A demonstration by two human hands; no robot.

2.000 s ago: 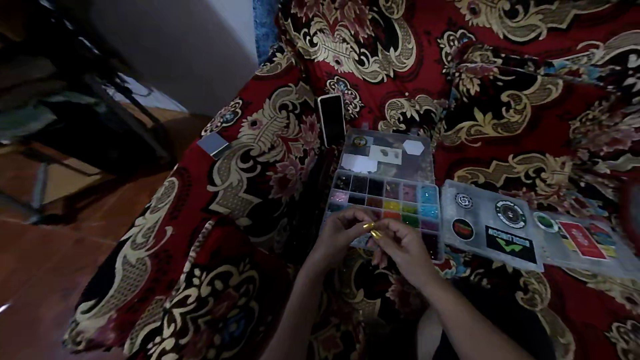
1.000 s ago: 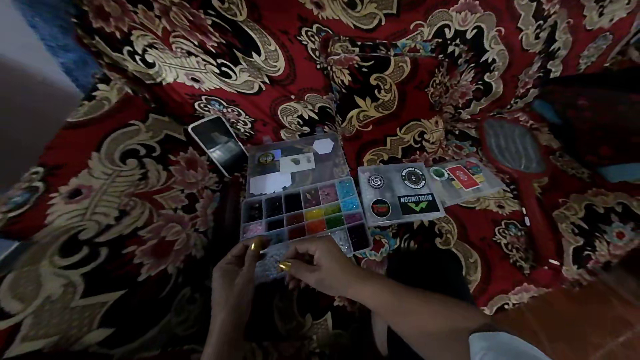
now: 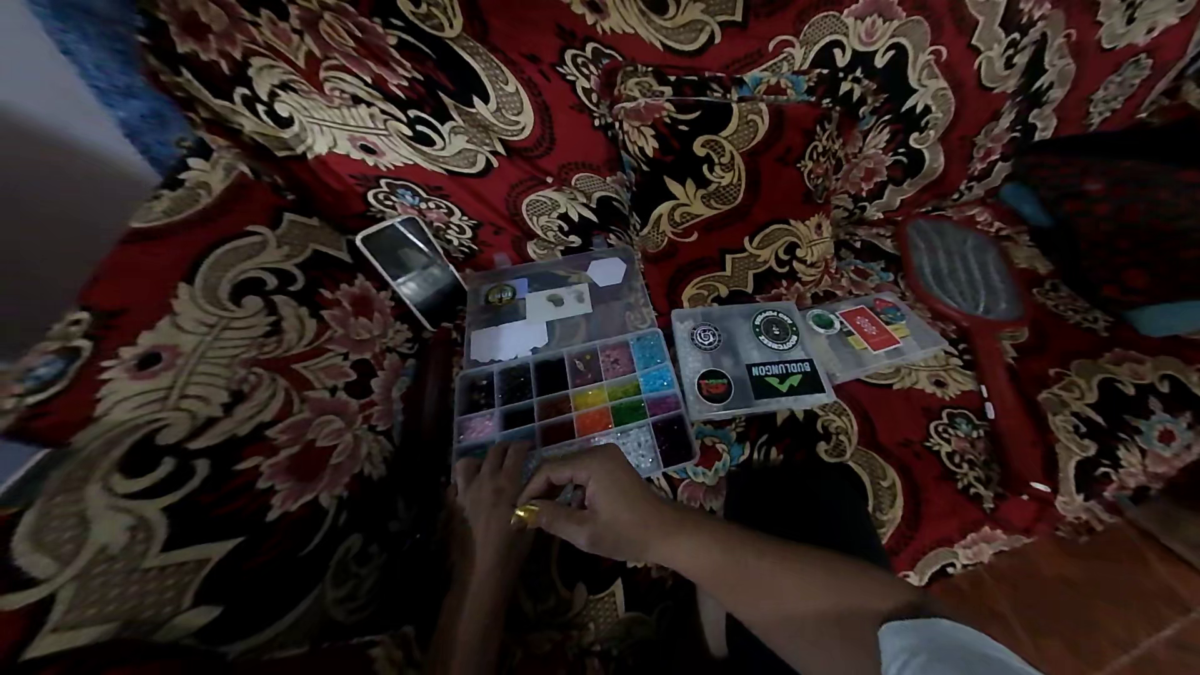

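Note:
A clear plastic compartment box (image 3: pixel 555 422) lies with its lid (image 3: pixel 562 300) folded back, holding small beads sorted by colour. My left hand (image 3: pixel 492 497) rests its fingertips at the box's near left compartments; whether anything is between them cannot be told. Just to its right, my right hand (image 3: pixel 595 502) is curled, with thumb and fingertips close together above the near edge. A shiny gold patch (image 3: pixel 526 515) shows at its thumb tip. Anything pinched there is too small to tell.
A phone (image 3: pixel 411 270) lies left of the lid. Right of the box are a sticker-covered plastic case (image 3: pixel 736 352), another clear case (image 3: pixel 914 352) with a red card and a red-framed paddle-shaped object (image 3: pixel 966 277). Patterned red fabric (image 3: pixel 356 122) lies beneath and behind.
The view has swung right. My hands were together two seconds ago; now my left fingers reach over the near left compartments, while my right hand stays curled beside them.

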